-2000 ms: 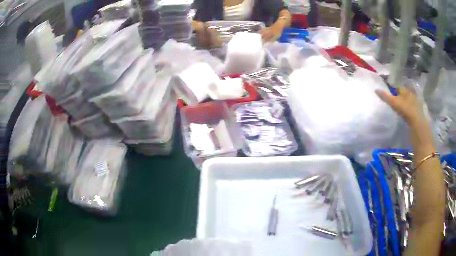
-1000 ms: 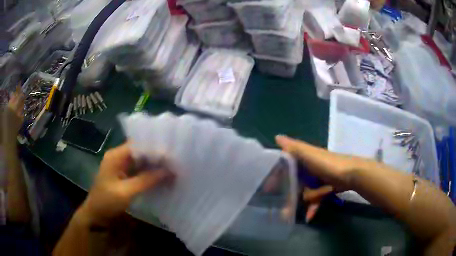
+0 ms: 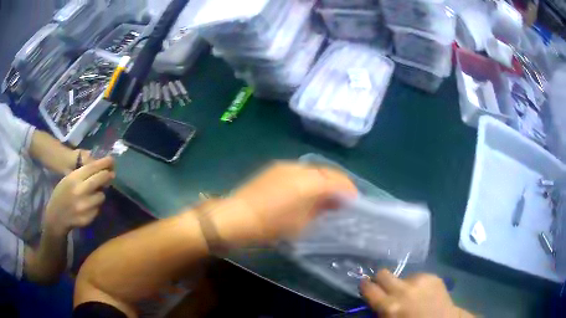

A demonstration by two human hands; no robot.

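Note:
A clear plastic box lies on the bench in front of me, tilted and blurred, with a few thin shiny pieces near its front edge. Another clear edge shows behind it. My left hand reaches across the box's left part; it is motion-blurred and its fingertips are hidden, so its hold is unclear. My right hand has its fingers bent over the box's near right edge. A blue slim tool shows partly beside that hand. The pleated white sheet is not clearly visible.
A white tray with a few cylinders stands right. A labelled filled box and stacks are behind. A phone, green wrapped item, black hose and cylinder tray are left. Another person's hand works there.
The view has swung left. My left hand has moved right over the box and no longer visibly holds up the pleated sheet. My right hand has moved to the box's near edge.

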